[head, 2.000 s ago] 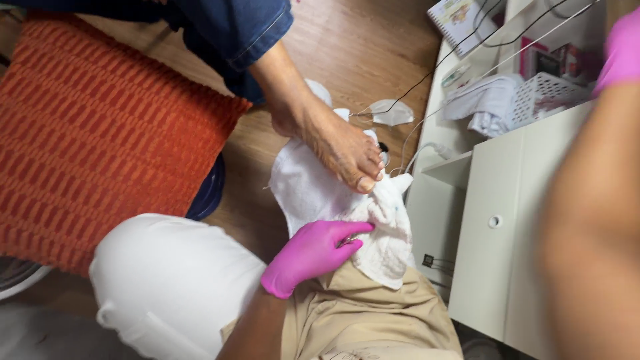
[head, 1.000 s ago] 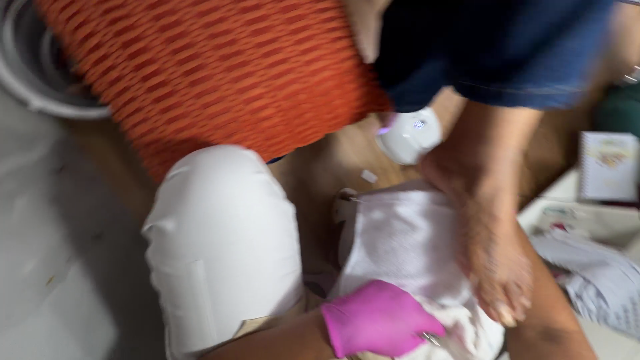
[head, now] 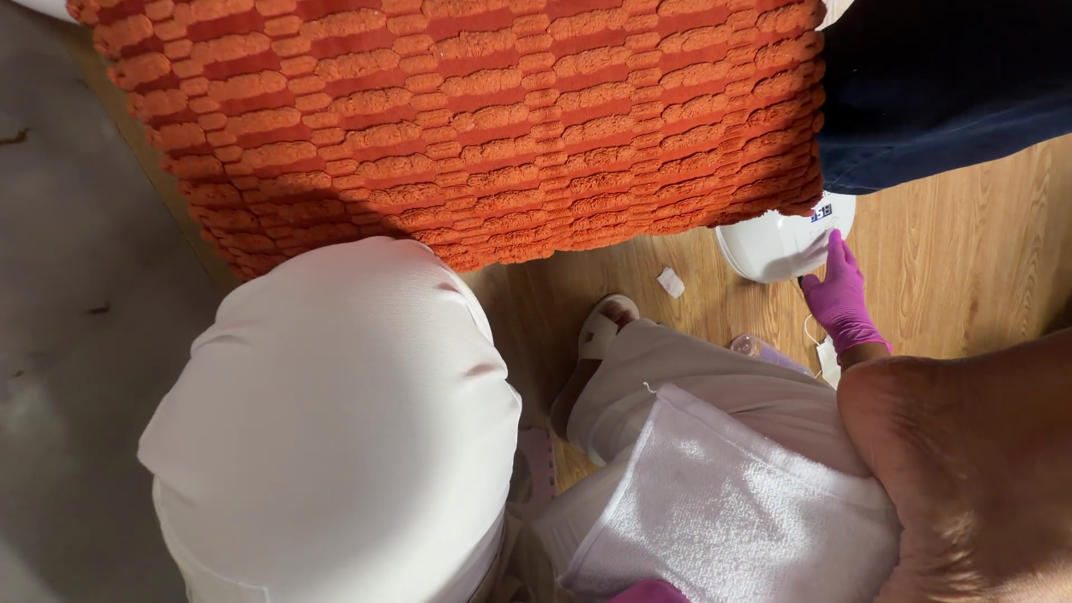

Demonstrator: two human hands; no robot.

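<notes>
My right hand (head: 840,297), in a pink glove, reaches down with a finger extended onto a rounded white device (head: 779,243) with a small dark marking or display. It appears to hold nothing. Only a sliver of my left hand (head: 649,593), also gloved in pink, shows at the bottom edge beside a white terry towel (head: 737,502); its fingers are hidden. The towel lies over my beige trouser leg (head: 712,368). Another person's bare foot (head: 946,477) rests at the right, its heel beside the towel and its toes out of view.
An orange textured cushion (head: 502,126) spans the top, above a large white padded form (head: 335,419). Another person's dark blue trouser leg (head: 938,92) is at upper right. On the wood floor lie a white scrap (head: 670,282) and a clear bottle-like object (head: 766,353).
My right hand, out of view one second ago, now touches the white device. My left hand, earlier on the towel in full view, is mostly cut off. The view has shifted strongly.
</notes>
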